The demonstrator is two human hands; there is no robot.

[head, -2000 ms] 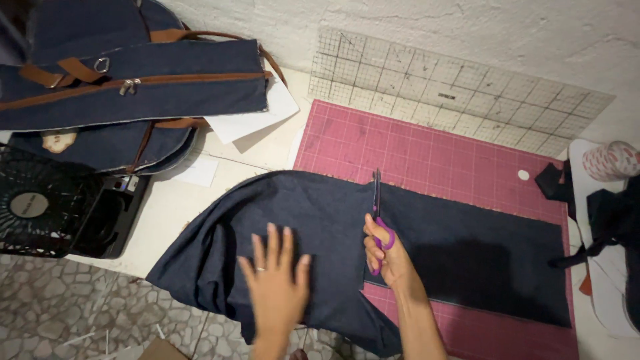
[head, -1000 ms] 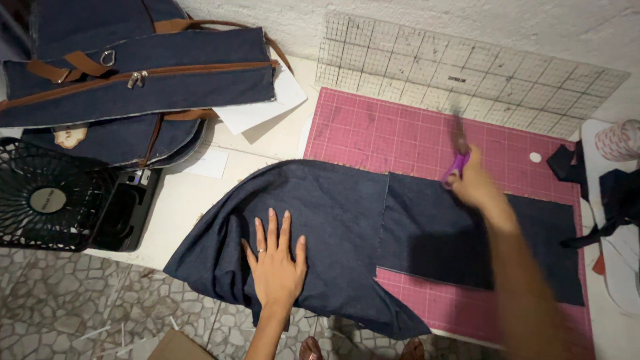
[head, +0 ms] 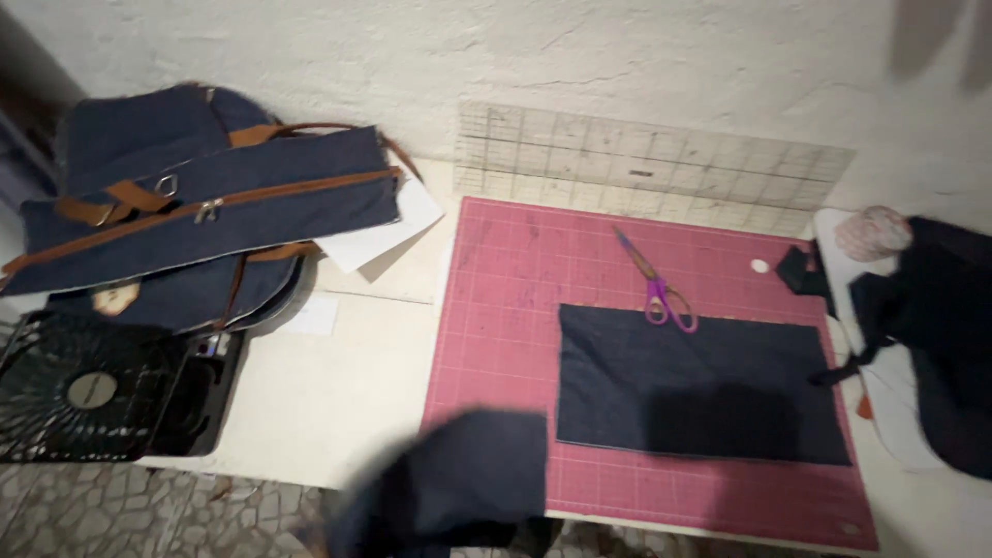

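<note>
Neither of my hands is clearly visible; a blurred patch at the bottom, beside the cloth, is too unclear to tell. A large navy fabric piece (head: pixel 473 473) hangs blurred over the table's front edge, its straight cut edge facing right. Apart from it, a rectangular navy fabric panel (head: pixel 697 387) lies flat on the pink cutting mat (head: pixel 504 310). Purple-handled scissors (head: pixel 655 287) rest with their handles on the panel's upper edge and their blades on the mat, pointing up and left.
A clear gridded ruler (head: pixel 643 167) leans against the wall behind the mat. Navy bag pieces with brown straps and a zipper (head: pixel 209 209) lie at the left, above a black fan (head: pixel 93 387). Dark fabric (head: pixel 945 325) and a spool of twine (head: pixel 874 232) sit at the right.
The scissors, earlier in my right hand, now lie on the mat and panel. The large fabric piece has moved down toward the front edge, away from the panel. Both hands have left their earlier places.
</note>
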